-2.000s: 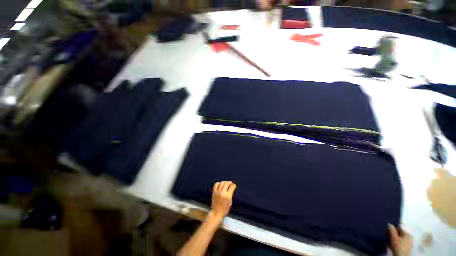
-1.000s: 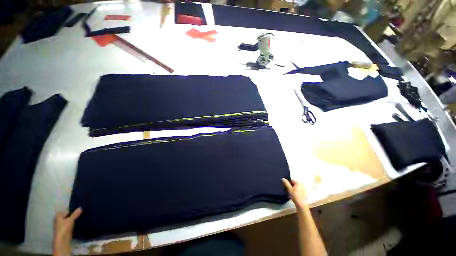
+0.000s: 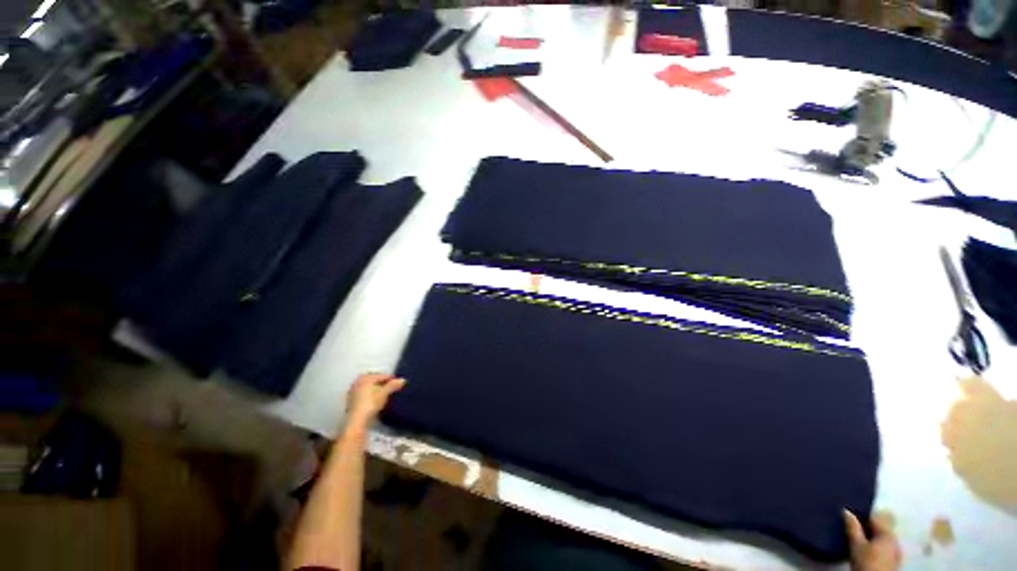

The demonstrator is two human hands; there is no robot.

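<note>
The near stack of dark cut panels (image 3: 636, 418) lies flat in front of me, with a yellow broken line along its far edge. The far stack of cut panels (image 3: 647, 218) lies just beyond it, its layered edges fanned towards me. My left hand (image 3: 374, 396) is at the near stack's left edge, fingertips together on the cloth edge. My right hand (image 3: 872, 544) is at the near right corner, partly cut off by the picture's bottom, thumb on the cloth. The fingers under the edges are hidden.
Shaped dark garment pieces (image 3: 301, 279) lie at the left table edge. Fabric shears (image 3: 965, 323) and dark folded cloth (image 3: 995, 284) lie right. A cutting machine (image 3: 870, 132) stands beyond the stacks. A ruler (image 3: 563, 121), red-orange pieces (image 3: 694, 78) and a long dark strip (image 3: 870, 42) lie at the far side.
The view has swung left and back since one second ago. Both hands remain at the near stack's two ends. Compared with two seconds ago, my left hand has moved from the front edge to the left end.
</note>
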